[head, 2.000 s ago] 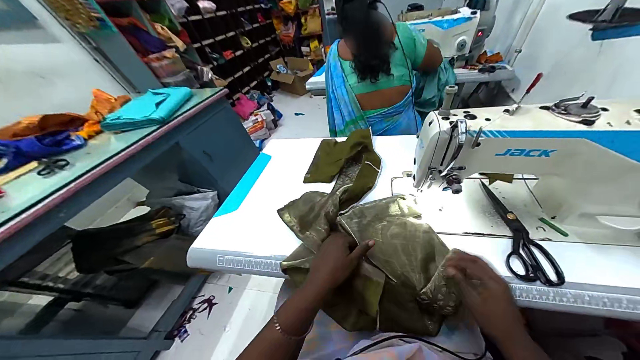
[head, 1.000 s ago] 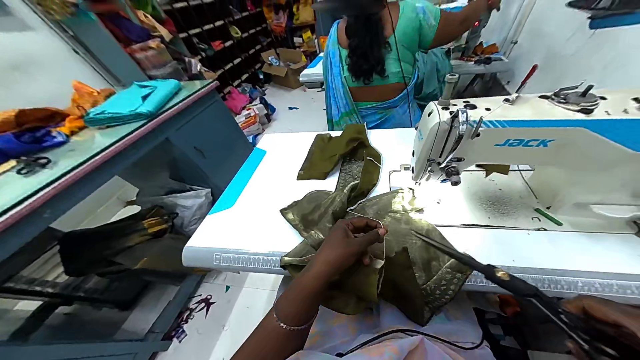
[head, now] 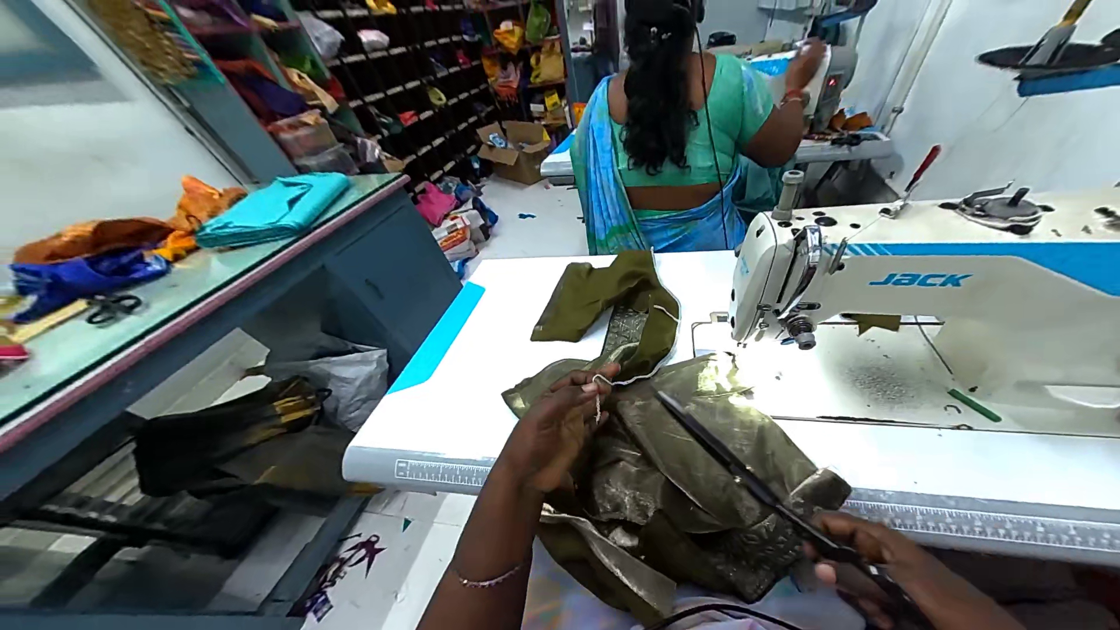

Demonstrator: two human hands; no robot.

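My left hand [head: 556, 429] pinches a thin white cord [head: 598, 398] between thumb and fingers, above an olive-green and gold garment [head: 700, 437]. The cord runs along the edge of the green fabric. My right hand [head: 884, 560] grips black-handled tailor's scissors [head: 744, 477], whose blades point up and left over the gold cloth, their tips near my left hand. The garment lies on the white sewing table [head: 437, 385] and hangs over its front edge towards my lap. Just behind it stands a Jack sewing machine [head: 919, 280].
A short green strip [head: 974, 405] lies on the machine bed. At the left, a glass-topped counter [head: 210, 280] holds folded turquoise cloth [head: 274, 210] and small scissors [head: 114, 308]. Ahead, a person [head: 682, 149] sits with their back to me at another machine. A ruler strip [head: 980, 525] edges the table.
The scissors lay beside the machine two seconds ago; my right hand has since picked them up and brought them left over the cloth. My left hand has lifted the white cord.
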